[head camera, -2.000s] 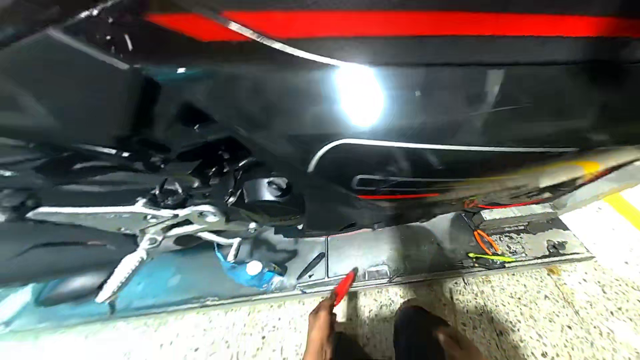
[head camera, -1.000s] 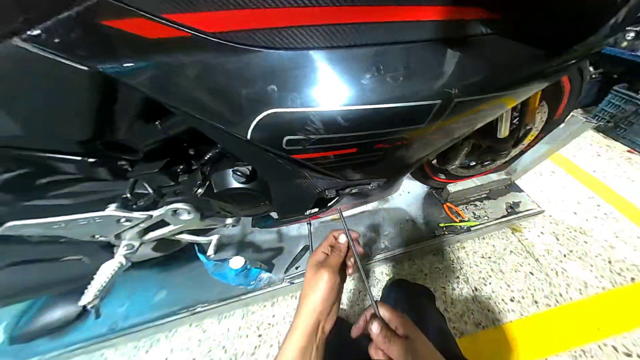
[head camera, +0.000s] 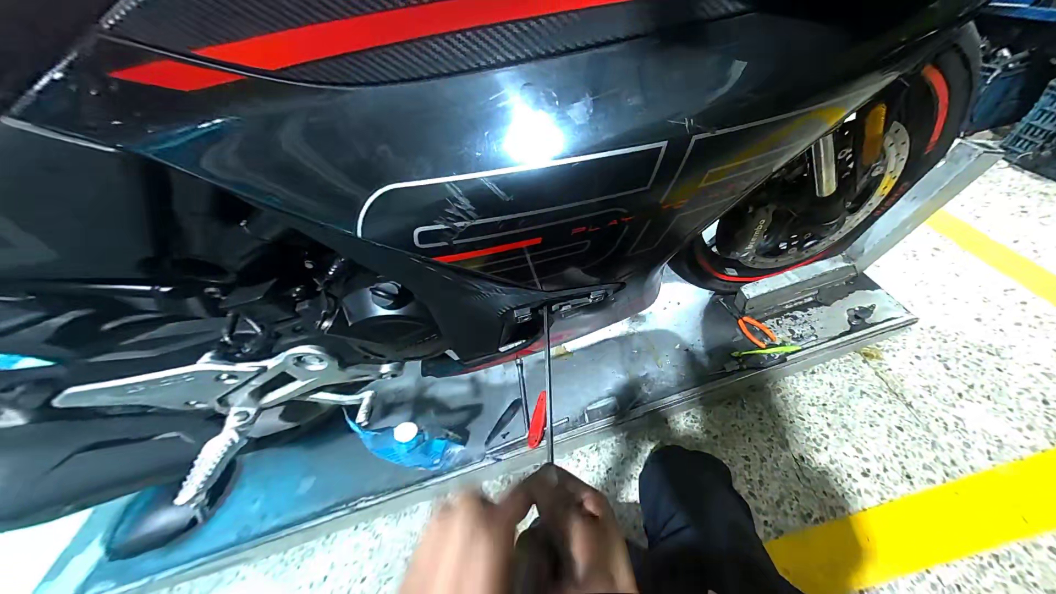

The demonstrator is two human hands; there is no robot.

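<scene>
A long thin metal rod tool (head camera: 549, 388) runs from my hands up to the slotted lower edge of the motorcycle's black side fairing (head camera: 429, 132); its tip meets the opening there. My right hand (head camera: 577, 524) is closed around the near end of the rod. Beside it, my left hand (head camera: 466, 540) is motion-blurred, and its fingers and any grip cannot be made out. Left of the rod, a red-handled tool (head camera: 538, 419) and another slim metal rod (head camera: 522, 392) lie on the metal platform, near a small dark tool (head camera: 503, 421).
A blue plastic bottle with a white cap (head camera: 406, 432) lies under the footpeg bracket (head camera: 289, 371). Orange-handled pliers (head camera: 756, 332) and a yellow-green tool (head camera: 767, 351) rest on the platform (head camera: 660, 371) by the front wheel (head camera: 940, 107). My knee (head camera: 693, 495) is beside my hands.
Two seconds ago a red-handled tool was by my left hand; one second ago both hands were on the long rod. My hands are now together near its lower end. The view has shifted.
</scene>
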